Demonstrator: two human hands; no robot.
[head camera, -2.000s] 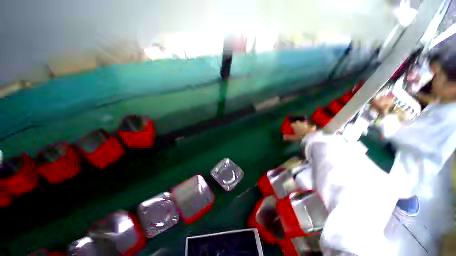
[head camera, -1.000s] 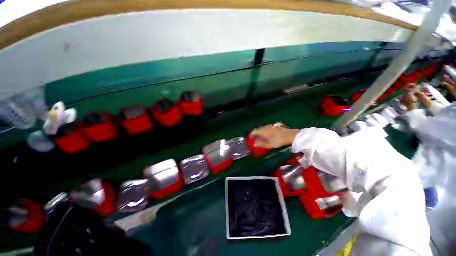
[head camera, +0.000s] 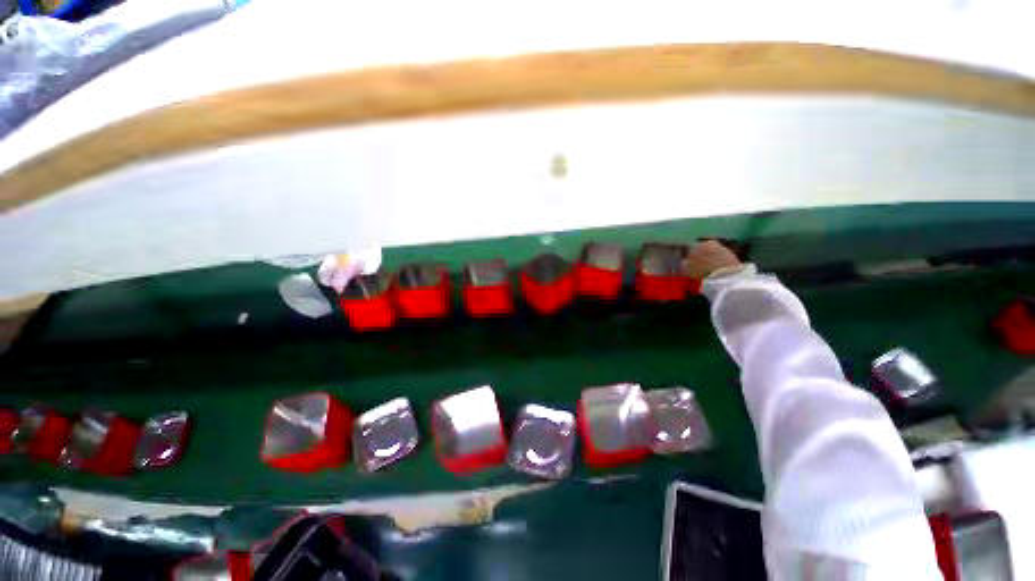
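My right hand (head camera: 712, 261), in a white sleeve, reaches to the far side of the belt. Its fingers are on the right edge of a red tin (head camera: 661, 274), the rightmost of the far row. A black slotted insert (head camera: 318, 553) shows tilted at the bottom edge, over another red tin. My left hand is not visible. Open red tins with silver insides (head camera: 470, 428) stand on the near part of the belt, with flat silver lids (head camera: 543, 440) beside them.
The parts tray (head camera: 672, 533) lies partly behind my sleeve. A white shelf front (head camera: 454, 187) overhangs the belt. A pink-white ornament (head camera: 348, 268) is beside the far tins. Ribbed stacked inserts (head camera: 43, 561) are at bottom left, and more tins at lower right.
The view has swung left. My right hand has moved from the near row of tins to the right end of the far row, where another tin now stands.
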